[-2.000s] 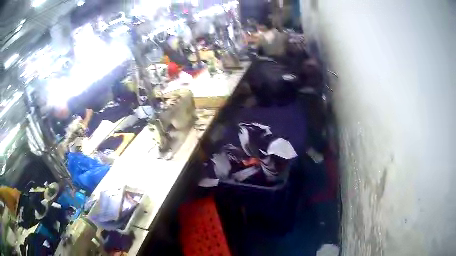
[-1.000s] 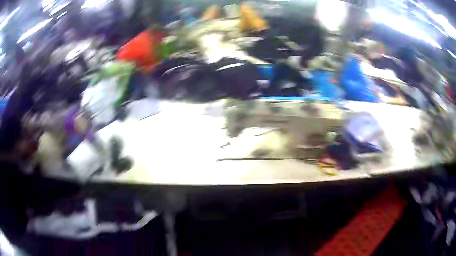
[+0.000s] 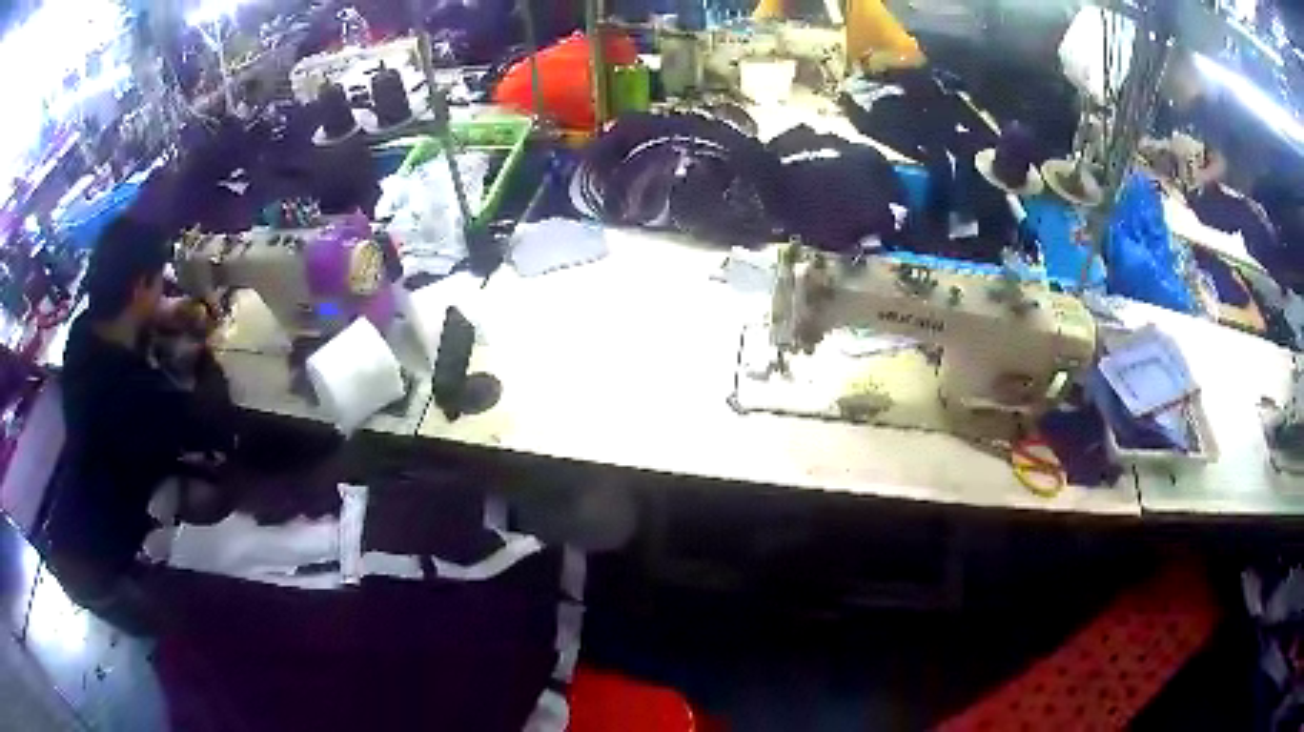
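Neither of my hands is in the picture. A cream sewing machine [image 3: 915, 322] stands on the long white table [image 3: 601, 386] in front of me. Scissors with red and yellow handles [image 3: 1037, 468] lie right of its base. A white tray [image 3: 1180, 443] with pale papers or pieces [image 3: 1148, 375] on top is beside them. A large dark purple stack of cut panels [image 3: 358, 658] with white strips [image 3: 258, 548] lies at the lower left, below the table edge.
A person in dark clothes [image 3: 129, 415] sits left at another machine with purple parts [image 3: 286, 272]. A red perforated bench or crate [image 3: 1094, 665] is lower right, a red object [image 3: 629, 704] bottom centre. Dark fabric bundles [image 3: 687, 172] and a green basket [image 3: 508, 160] are behind the table.
The view has swung left from the wall and aisle to face the table, and is sharper. The seated person and purple stack now show clearly; the crate of panels has left the main view.
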